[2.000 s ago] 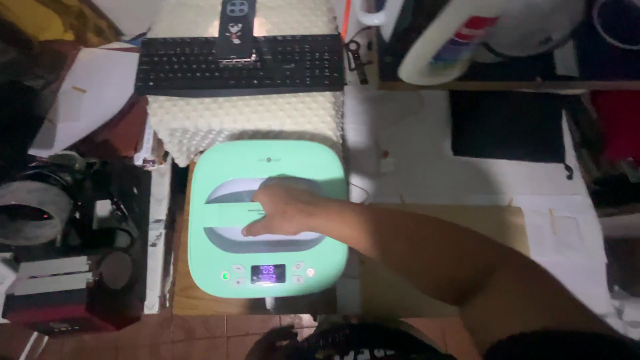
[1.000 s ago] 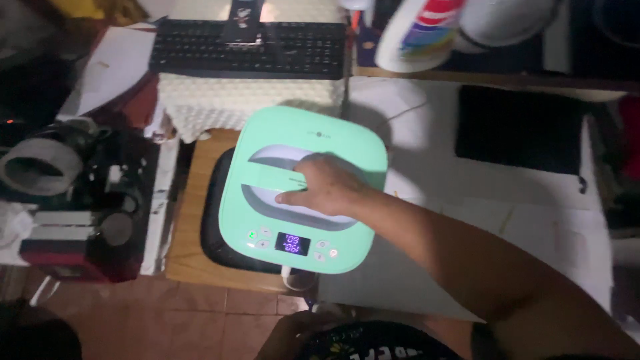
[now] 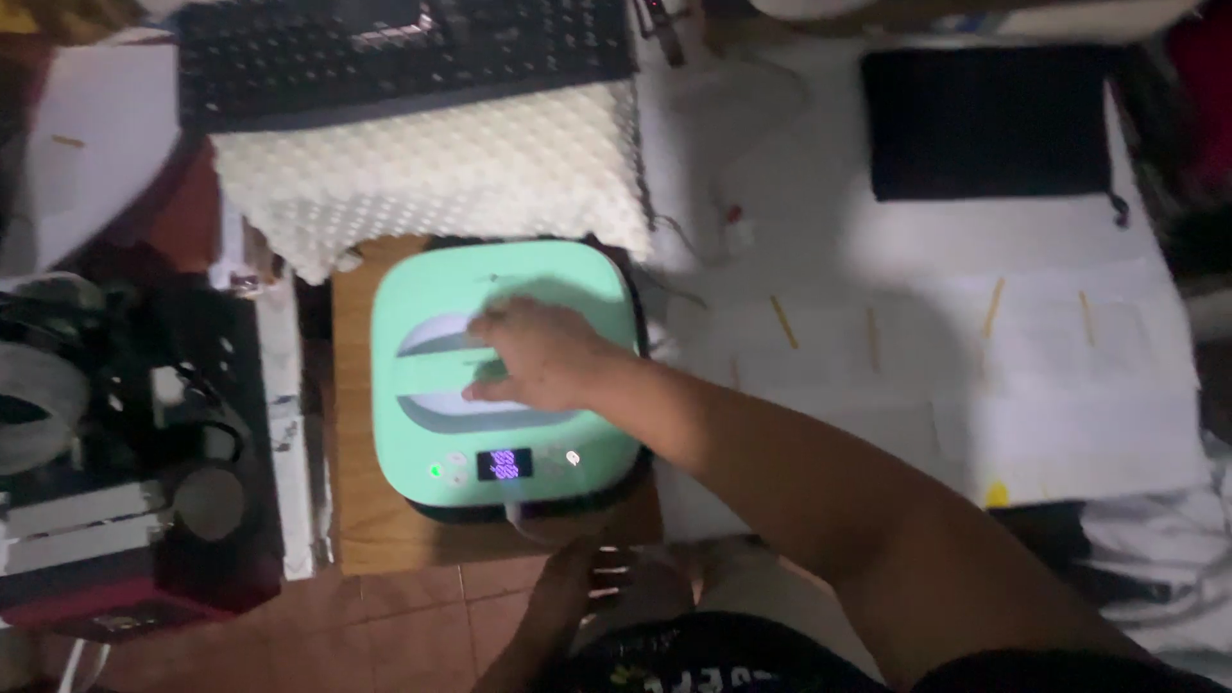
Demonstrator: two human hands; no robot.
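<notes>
A mint-green portable heat press [image 3: 500,265] with a lit display and buttons lies over a black square base or mat [image 3: 568,508] on a wooden board. My right hand [image 3: 549,351] grips the press by its central top handle, fingers at both sides of the bar. A pale cable leaves the front edge of the press. My left hand [image 3: 616,577] is low in the view, near the board's front edge, dim and blurred; what it holds, if anything, cannot be told.
Behind the press lie a white bubble-textured sheet [image 3: 433,173] and a black keyboard [image 3: 404,67]. White paper with yellow tape strips [image 3: 1059,385] and a black pouch [image 3: 991,125] are at right. Left of the board stands a dark red box [image 3: 125,606] with a tape roll [image 3: 34,409].
One second ago the press was held to the right of the black base, uncovering its left side; now it covers most of the base. The right hand stays on the handle. The view has shifted.
</notes>
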